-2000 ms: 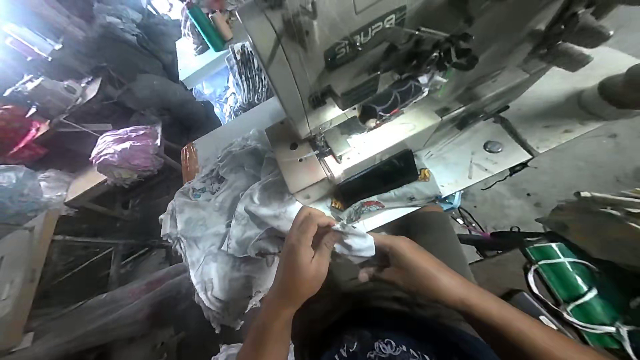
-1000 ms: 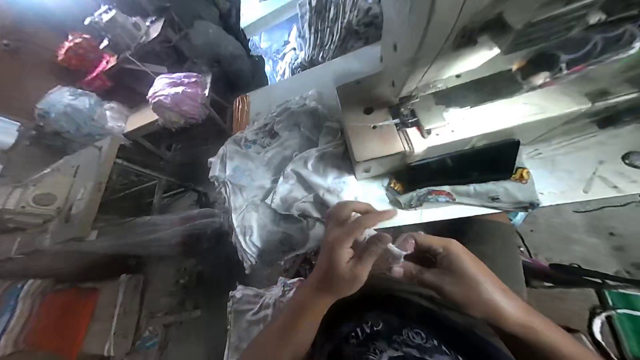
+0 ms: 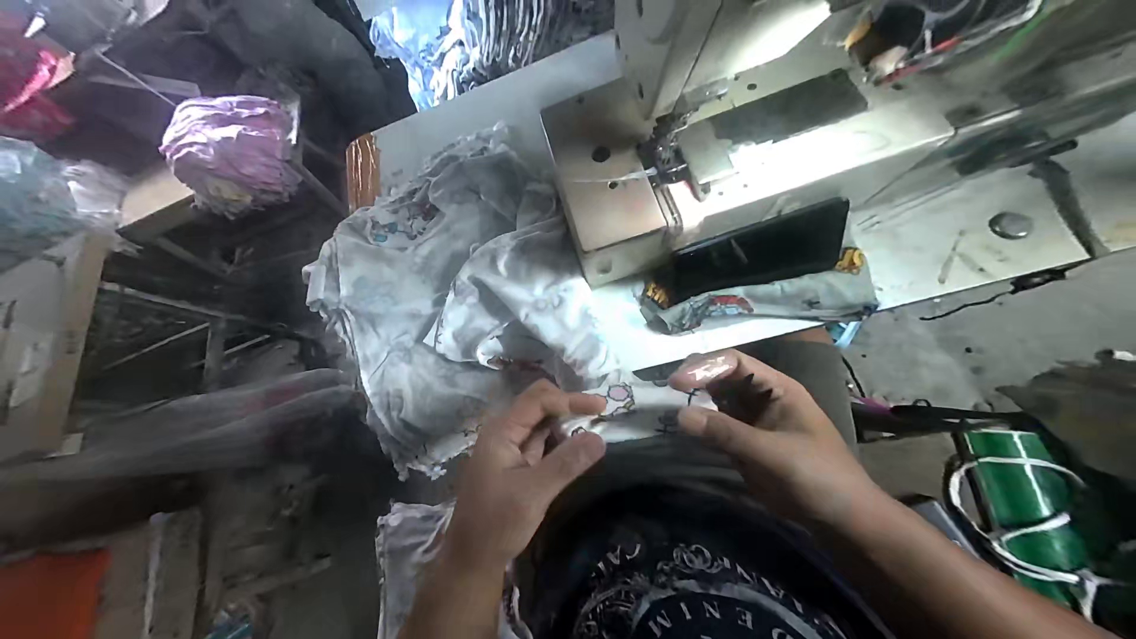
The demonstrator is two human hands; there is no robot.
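Between my hands, over my lap, a small white printed fabric piece (image 3: 635, 413) is stretched out. My left hand (image 3: 532, 444) pinches its left end between thumb and fingers. At its right end, my right hand (image 3: 754, 408) grips it the same way. A heap of white printed fabric (image 3: 417, 293) lies on the sewing machine table (image 3: 586, 58) and hangs over its front edge, just beyond my left hand. Behind the hands is the sewing machine (image 3: 612, 177), its needle area lit. A dark phone-like object (image 3: 763, 248) rests on folded printed cloth (image 3: 781, 302) in front of the machine.
A pink fabric bundle (image 3: 231, 151) sits on a stand at the left. Stacked cloth (image 3: 506, 44) lies beyond the table. At the lower right is a green object wrapped with white cord (image 3: 1021, 506). More white fabric (image 3: 413, 550) hangs near my left forearm.
My hands were close together around the small fabric one second ago; now they are farther apart, with the piece spread flat between them. The view has shifted noticeably since two seconds ago.
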